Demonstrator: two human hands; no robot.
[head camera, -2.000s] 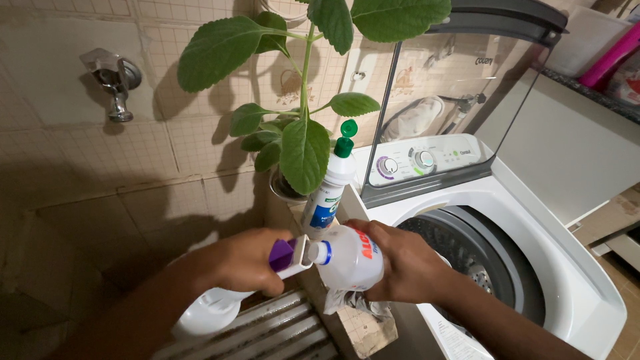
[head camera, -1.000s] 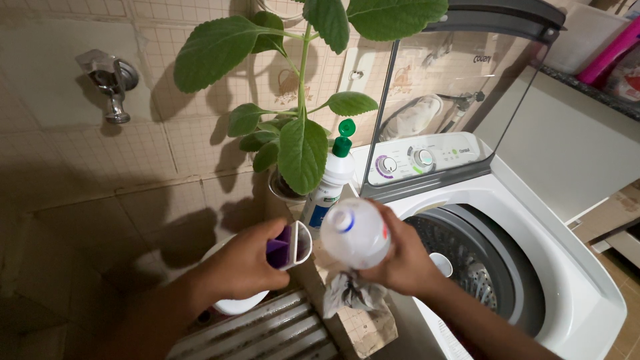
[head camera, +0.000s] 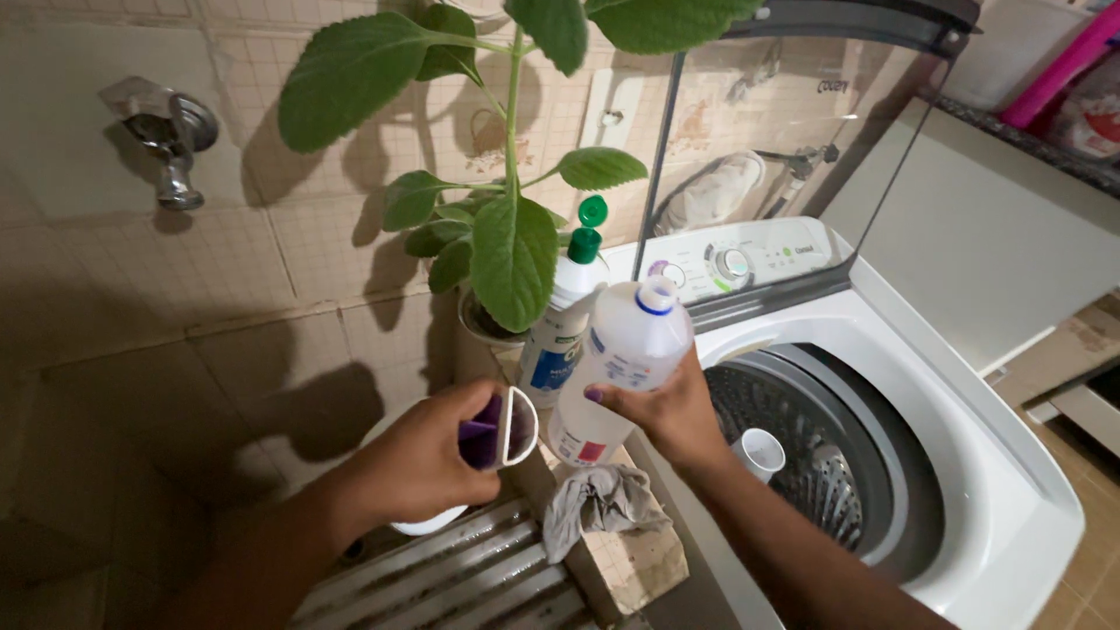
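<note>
My left hand (head camera: 429, 455) grips a purple and white plastic measuring cup (head camera: 499, 427), its divided mouth turned toward the right. In my right hand (head camera: 669, 407) is a translucent plastic bottle (head camera: 626, 341) without a cap, held upright with a slight tilt. Just behind it stands a white bottle (head camera: 560, 328) with its green flip cap raised. A crumpled grey cloth (head camera: 604, 503) lies on the tiled ledge (head camera: 634, 560) below the bottle. To the right is a top-loading washing machine (head camera: 980, 490) with its lid up; a white cup-like part (head camera: 759, 455) shows at its drum (head camera: 822, 481).
A potted plant (head camera: 516, 254) with broad leaves rises behind my hands. A metal tap (head camera: 171, 144) sticks out of the tiled wall at left. The ribbed washboard of a laundry sink (head camera: 455, 577) lies below my left hand, with a white container (head camera: 433, 523) partly hidden behind it.
The translucent bottle was tipped against the measuring cup two seconds ago. My right hand has since drawn it away to the right and turned it upright. The cup is still in my left hand.
</note>
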